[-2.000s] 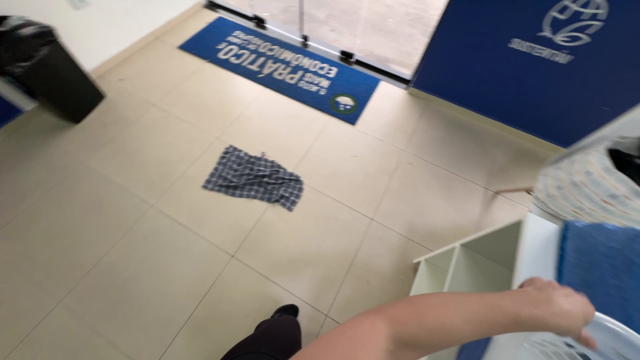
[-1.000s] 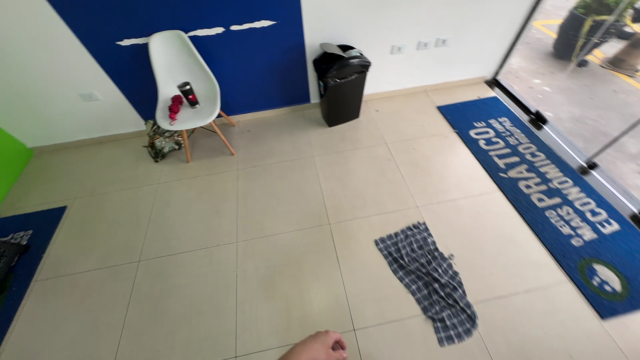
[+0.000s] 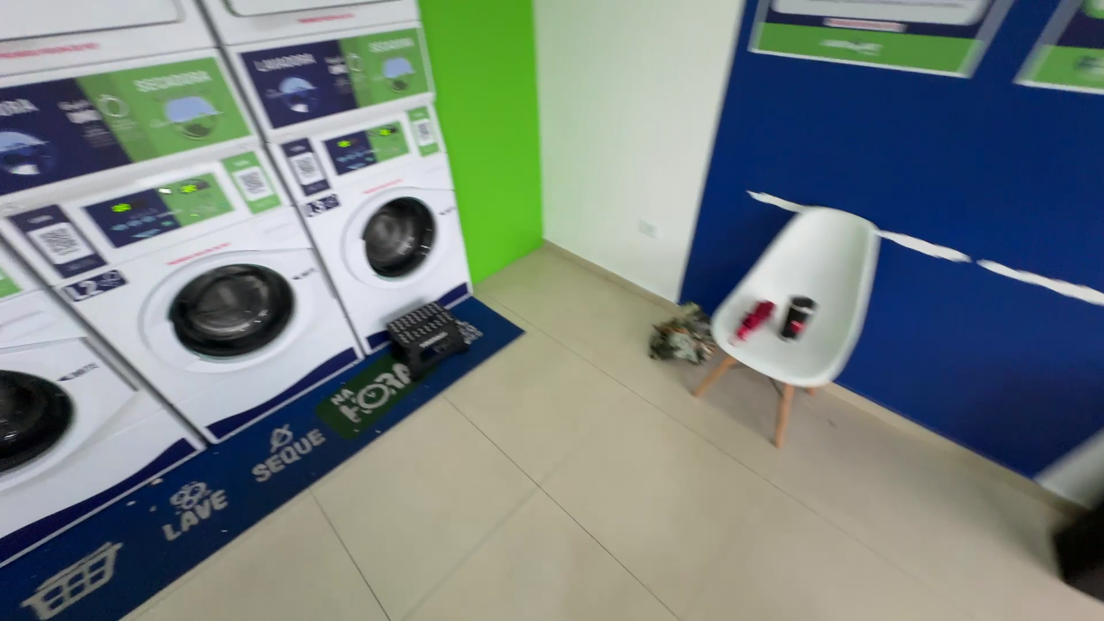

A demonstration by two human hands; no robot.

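Neither of my hands shows in the head view now, so what they hold or touch is hidden. A white shell chair [image 3: 798, 285] with wooden legs stands at the right. On its seat, a dark tumbler [image 3: 798, 316] is beside a crumpled red item [image 3: 755, 319]. A patterned cloth or bag [image 3: 682, 335] lies on the floor beside the chair. At the left are front-loading washing machines [image 3: 310, 250], with their round doors shut. A black plastic step stool [image 3: 427, 335] stands on the long blue mat in front of them.
The printed blue mat [image 3: 285, 453] runs along the machines' bases. A green wall [image 3: 492, 129] meets a white wall [image 3: 625, 121] at the back, beside a blue wall panel [image 3: 931, 172]. Part of a black object [image 3: 1082, 548] shows at the right edge.
The view has swung from the doorway mat and the checked cloth on the floor to the chair and washing machines. The hand seen earlier has gone out of view.
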